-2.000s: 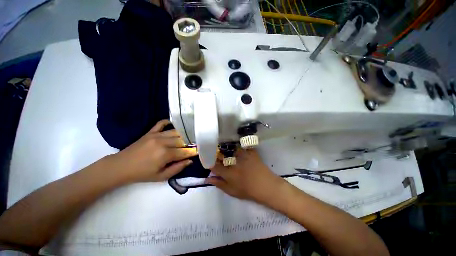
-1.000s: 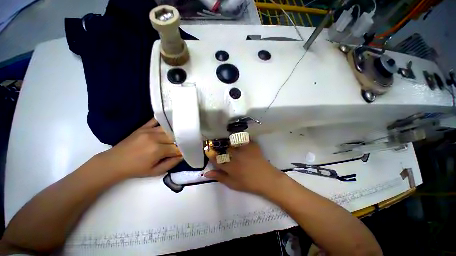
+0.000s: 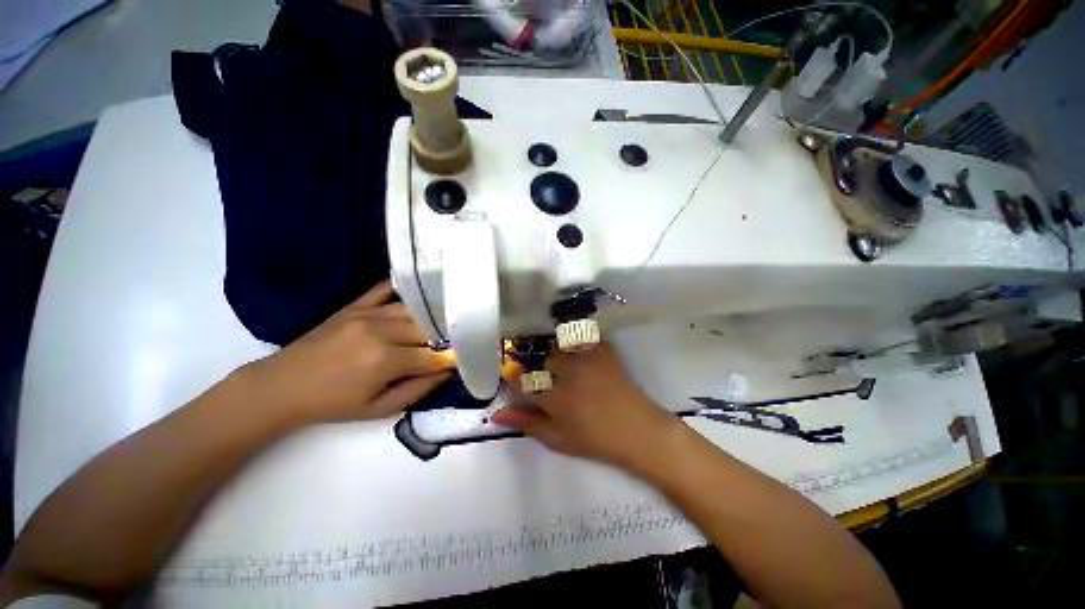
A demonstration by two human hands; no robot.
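A dark navy garment piece lies on the white table left of and behind the sewing machine head. Its front edge runs under the machine head, where a yellowish light glows. My left hand lies flat on the cloth left of the needle area, fingers pointing to the needle. My right hand is at the right of the needle area, its fingertips partly hidden behind the head and knobs. Whether it grips the cloth cannot be seen. The presser foot and needle are mostly hidden.
Dark thread snips lie on the machine bed to the right of my right hand. A printed measuring scale runs along the table's front edge. A clear tray with thread reels stands behind the machine. A small white round piece lies near the snips.
The navy cloth has moved a little forward under the head, and less of it shows in front of the needle than two seconds ago. The hands keep nearly the same places. The camera view has shifted slightly.
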